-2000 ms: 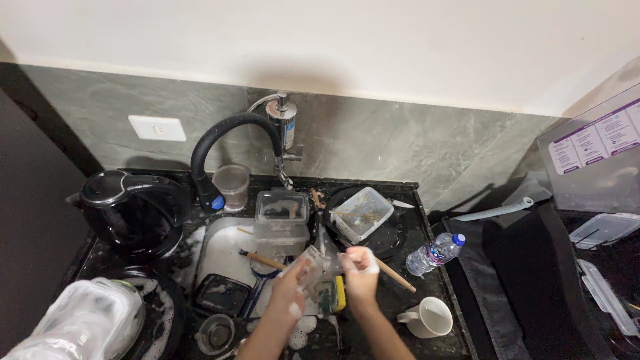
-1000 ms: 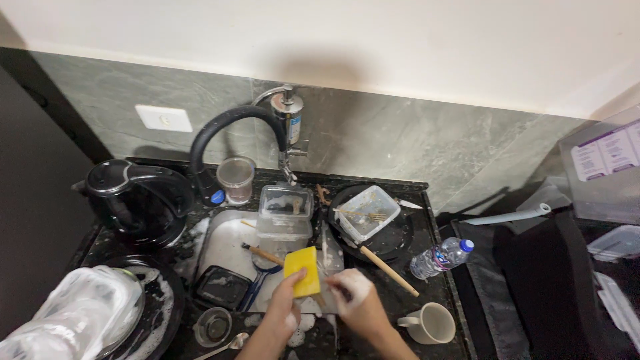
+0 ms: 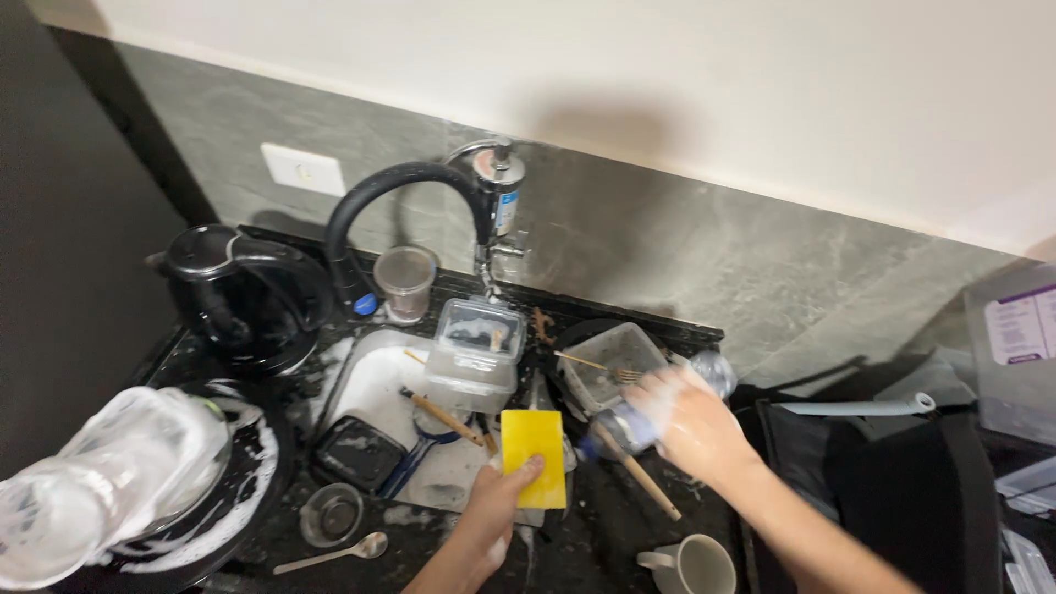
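Note:
My left hand (image 3: 497, 503) grips a yellow sponge (image 3: 532, 458) over the front right of the soapy sink (image 3: 371, 351). Soapy and blurred by motion, my right hand (image 3: 693, 425) is closed around a clear plastic bottle (image 3: 631, 425) with a blue cap, tilted cap-down toward the sponge. Beneath the bottle lies a wooden handle (image 3: 639, 478). Behind it, a rectangular plastic container (image 3: 615, 355) with a fork (image 3: 629, 376) rests on a dark pan. In the sink are clear containers (image 3: 474, 371), a black tray (image 3: 360, 452) and a wooden-handled utensil (image 3: 445, 418).
A black kettle (image 3: 239, 301) stands at the left, behind foamy stacked containers (image 3: 140, 466). The black faucet hose (image 3: 396, 175) arches over the sink near a lidded cup (image 3: 405, 280). Along the front are a small round cup (image 3: 331, 513), a spoon (image 3: 338, 554) and a mug (image 3: 701, 565).
My right hand has moved right and taken hold of the bottle, which stood upright at the counter's right side. The bottle is now tipped. My left hand still holds the sponge it held a second ago.

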